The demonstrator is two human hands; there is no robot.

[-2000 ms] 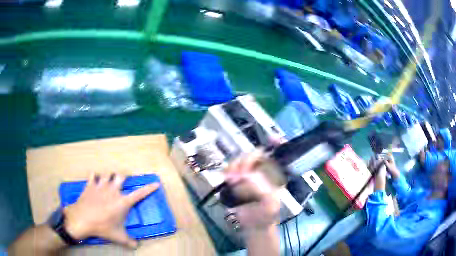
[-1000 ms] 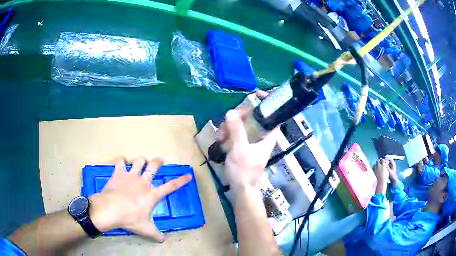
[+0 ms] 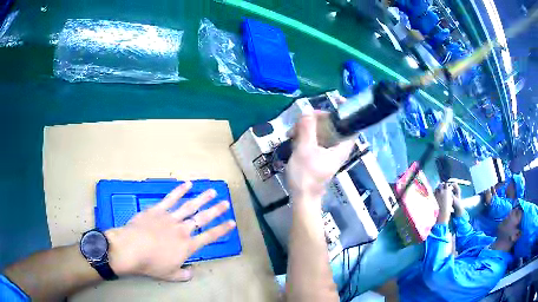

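Note:
The blue unit (image 3: 127,203) lies back side up on the tan cardboard mat (image 3: 141,147). My left hand (image 3: 171,236), with a dark watch at the wrist, rests flat on the unit with fingers spread and covers much of its recessed panel. My right hand (image 3: 315,156) is wrapped around the electric screwdriver (image 3: 368,112), which is tilted over the white screw feeders (image 3: 259,171). The screwdriver's tip points down and left toward the nearer feeder's front. I cannot tell whether a screw is on the tip.
Clear plastic bags (image 3: 118,50) and another blue unit (image 3: 268,56) lie beyond the mat. A red-lidded tin box (image 3: 419,200) stands right of the feeders. A yellow strap (image 3: 472,59) runs up from the screwdriver. A coworker in a blue smock (image 3: 460,259) sits at the right.
My right hand has moved the screwdriver slightly right, from its place a second ago. My left hand has shifted right and turned on the unit, uncovering its upper left part. The view has tilted a little.

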